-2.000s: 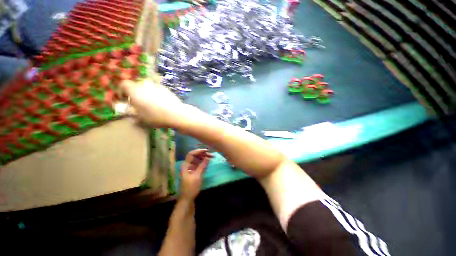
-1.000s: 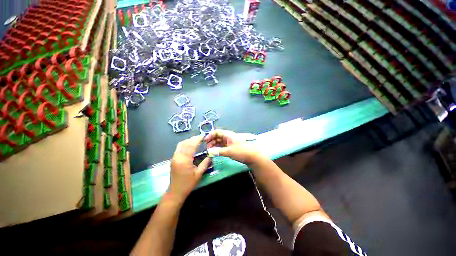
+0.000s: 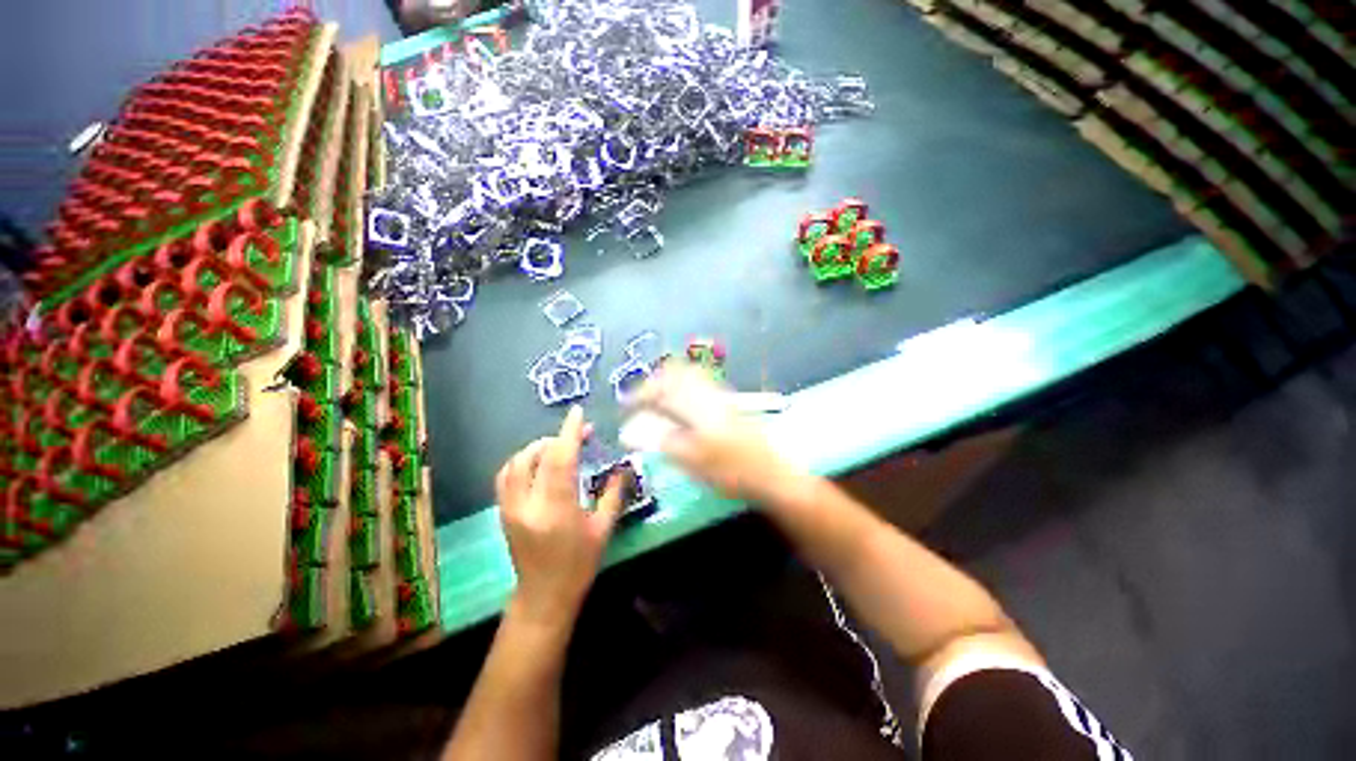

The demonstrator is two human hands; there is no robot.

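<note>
The black square block [image 3: 616, 485] with a pale rim sits at the bench's front edge. My left hand [image 3: 553, 506] is at its left side, thumb on the block and index finger raised. My right hand [image 3: 696, 431] is blurred, just right of and above the block, with white on a fingertip; what it holds is unclear. A green board with red loop [image 3: 705, 357] shows just beyond my right hand. Loose clear square frames [image 3: 565, 382] lie on the mat beyond my hands.
A large heap of clear frames [image 3: 558, 134] covers the far left of the mat. A group of red-looped boards [image 3: 851, 245] lies right of centre. Cardboard-layered stacks [image 3: 164, 550] stand at left and right. A slim pale tool [image 3: 762, 402] lies near the front edge.
My right hand has moved slightly up and away from the block, uncovering more of it. A red-green board now shows beyond my right hand. The whole view has shifted slightly.
</note>
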